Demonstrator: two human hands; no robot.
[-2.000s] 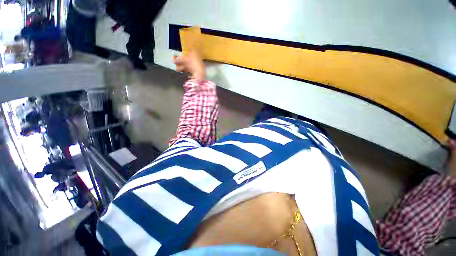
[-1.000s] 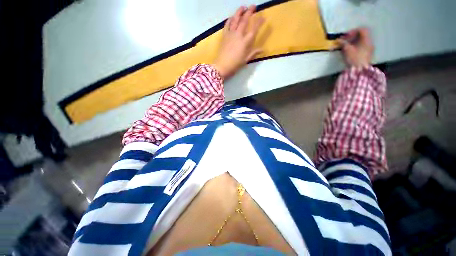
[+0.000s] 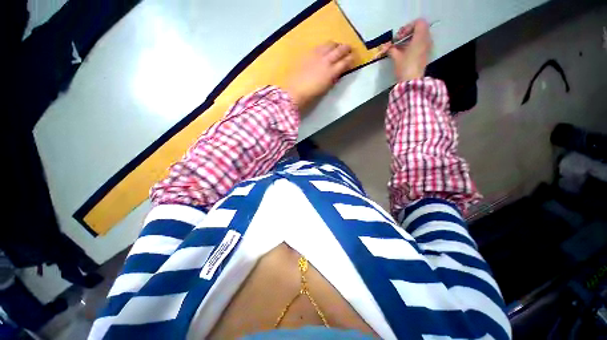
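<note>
A long yellow template [image 3: 259, 74] lies on a black cut piece [image 3: 152, 147], which shows as a dark border along its upper edge and at both ends. My left hand [image 3: 321, 70] lies flat on the template near its wide end, fingers slightly spread, holding nothing. My right hand [image 3: 411, 50] is at the small tab at the wide end's corner. It grips a thin pale marking pen [image 3: 404, 40] whose tip is close to the tab's edge. Part of the template's lower edge is hidden behind my left sleeve.
The pale table [image 3: 86, 106] has its near edge running diagonally below the template. Black cloth [image 3: 23, 192] hangs over the table's left end. A dark item hangs at the near edge beside my right forearm. A dark curved strip [image 3: 547, 74] and dark equipment are on the floor at right.
The view has turned, so the template now slants more steeply. My left hand has stayed flat on the template near the wide end. My right hand remains at the tab, and the pen now shows clearly.
</note>
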